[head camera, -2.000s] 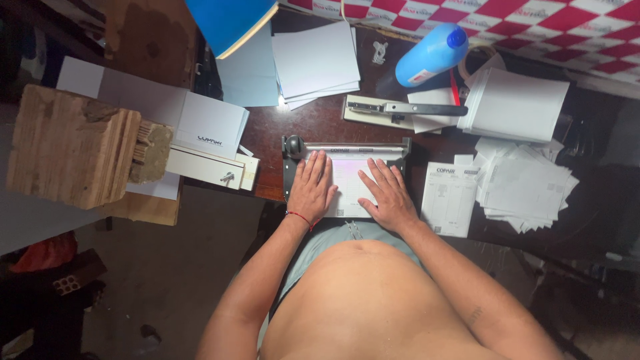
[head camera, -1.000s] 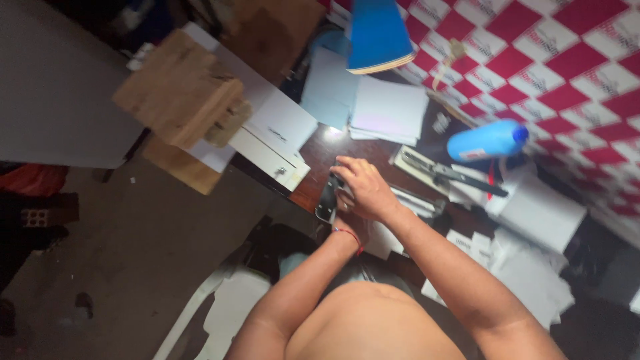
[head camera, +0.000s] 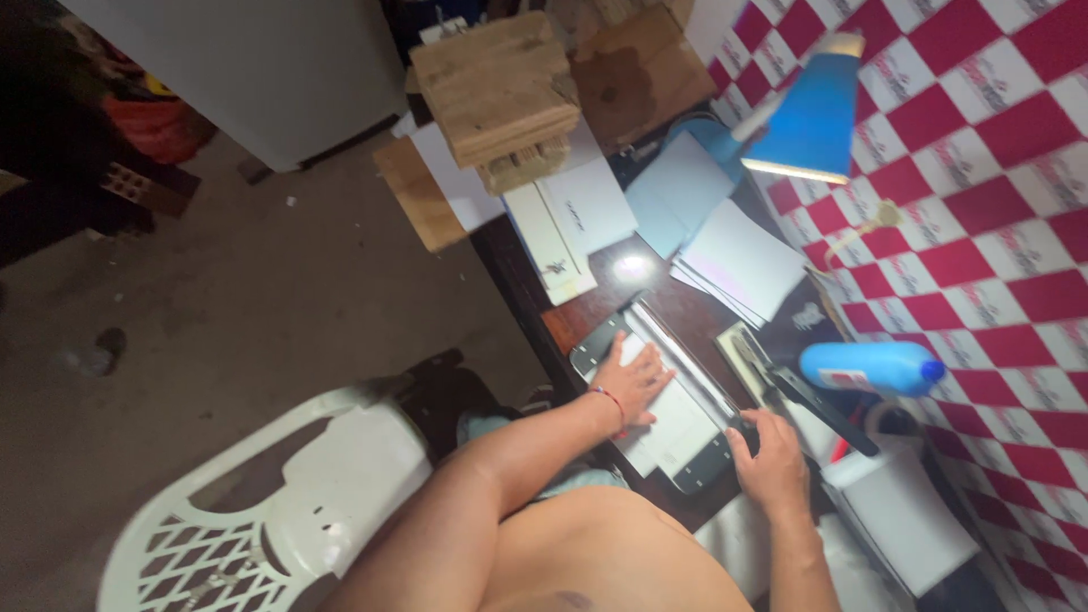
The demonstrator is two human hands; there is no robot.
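A paper trimmer (head camera: pixel 702 466) with a dark base and a metal rail lies on the dark wooden table, white paper (head camera: pixel 680 416) on its bed. My left hand (head camera: pixel 631 384) rests flat on that paper with the fingers spread, a red band on its wrist. At the rail's near right end is my right hand (head camera: pixel 769 455), its thumb and fingers around the end; whether it holds the cutter slide cannot be told. A large stapler (head camera: pixel 816 404) with a black arm lies to the right of the trimmer.
A blue bottle (head camera: pixel 867 367) lies beyond the stapler, beside stacked paper (head camera: pixel 909 518). Farther back are loose sheets (head camera: pixel 744 259), a blue desk lamp (head camera: pixel 812 115) and a wooden block (head camera: pixel 497 89) on papers and a white box (head camera: pixel 552 246). A white plastic chair (head camera: pixel 353 484) stands at left.
My hands, close together over the trimmer's left end one second ago, are now apart: the left on the paper, the right at the rail's other end. The view has turned.
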